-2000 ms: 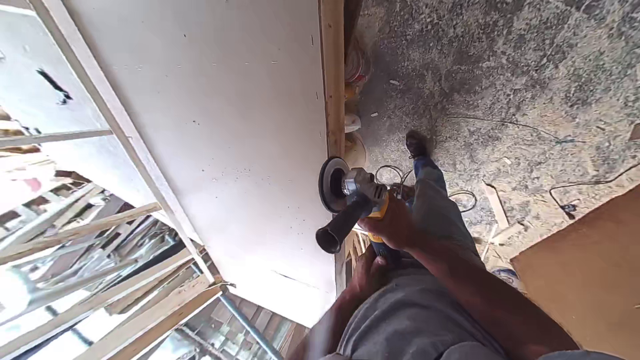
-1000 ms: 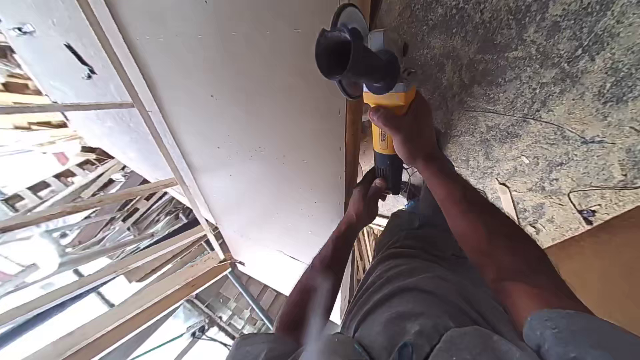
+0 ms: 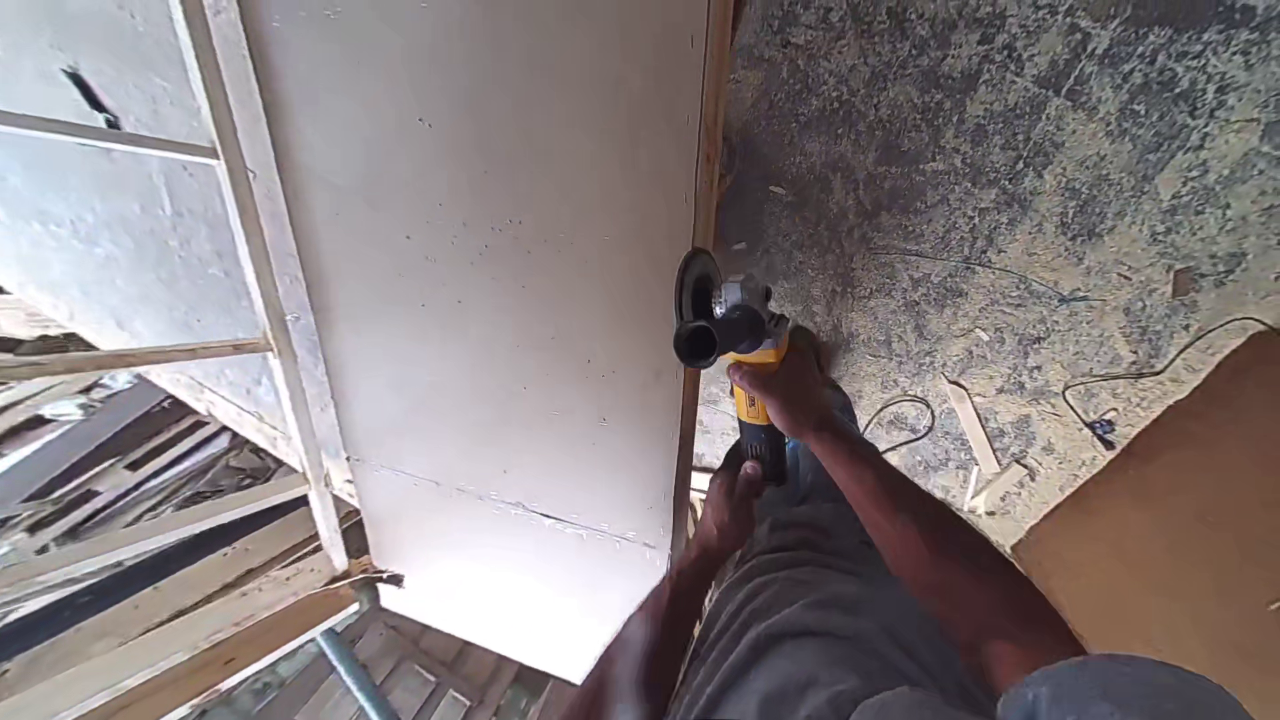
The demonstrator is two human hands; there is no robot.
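Observation:
Both hands grip a yellow and black angle grinder. My right hand is wrapped around its yellow body just behind the metal gear head. Lower down, my left hand holds the black rear end of the tool. The grinder's round disc stands at the right edge of a large pale board, beside a wooden strip along that edge. Whether the disc touches the edge cannot be told. A black side handle points toward the camera near the disc.
Wooden framing borders the board on the left, with stacked lumber at lower left. Across the dusty floor run a dark cable and wood offcuts. A brown sheet lies at lower right.
The grinder was farther from the board's lower end one second ago, up at the view's top; it now appears lower, with its disc at the board's right edge. Both hands have stayed on it.

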